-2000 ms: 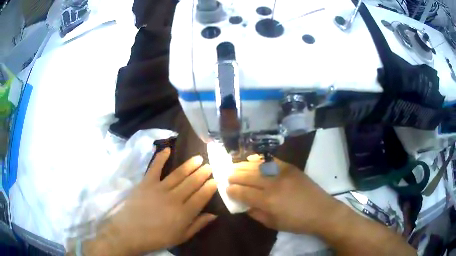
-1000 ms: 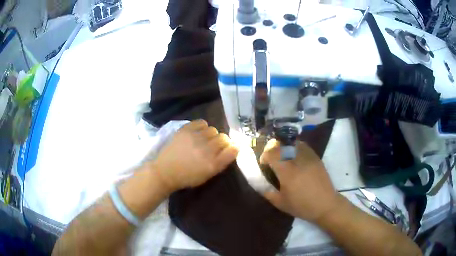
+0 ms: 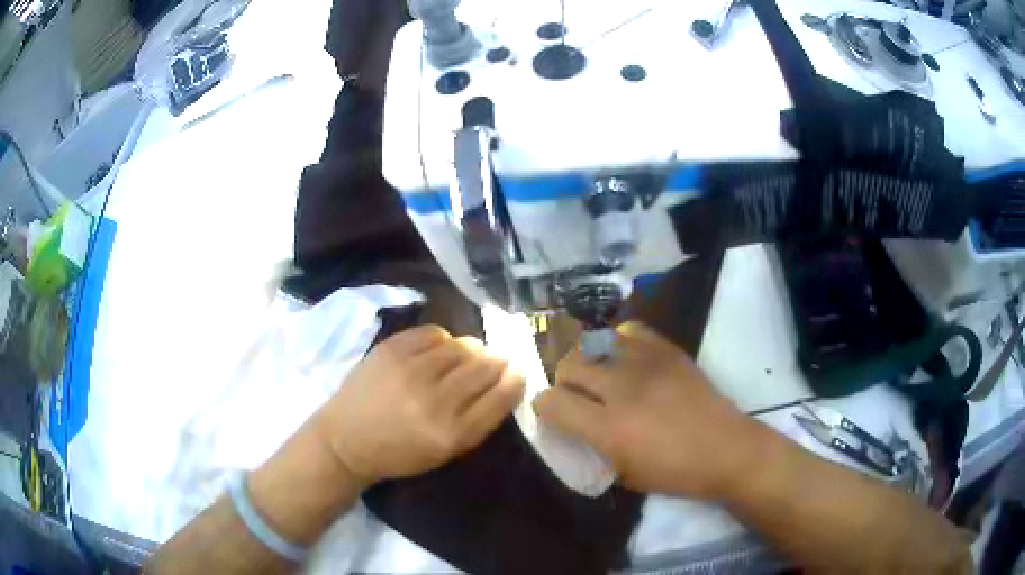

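A dark brown fabric panel (image 3: 483, 511) lies under the head of the white sewing machine (image 3: 607, 124) and runs back to its left. A narrow white strip (image 3: 571, 458) lies on the fabric, running from the needle area towards me. My left hand (image 3: 422, 404) rests on the fabric left of the strip, fingers curled, its fingertips at the strip's edge. My right hand (image 3: 641, 410) is right of the strip, fingers bent, touching the strip's edge. The needle area glows under the lamp, with a small yellow bit (image 3: 542, 323) there. Whether either hand pinches the cloth is hidden.
Crumpled white cloth (image 3: 253, 416) lies left of my left hand. Thread snips (image 3: 849, 436), green-handled shears (image 3: 955, 359) and a dark rectangular object (image 3: 837, 303) lie at the right. Black printed cloth (image 3: 865, 197) drapes the machine arm. A bright green pack (image 3: 56, 253) is at far left.
The view has shifted. Since two seconds ago my left hand has gone from spread flat to curled. Since one second ago more of the white strip shows between my hands, its rounded near end uncovered.
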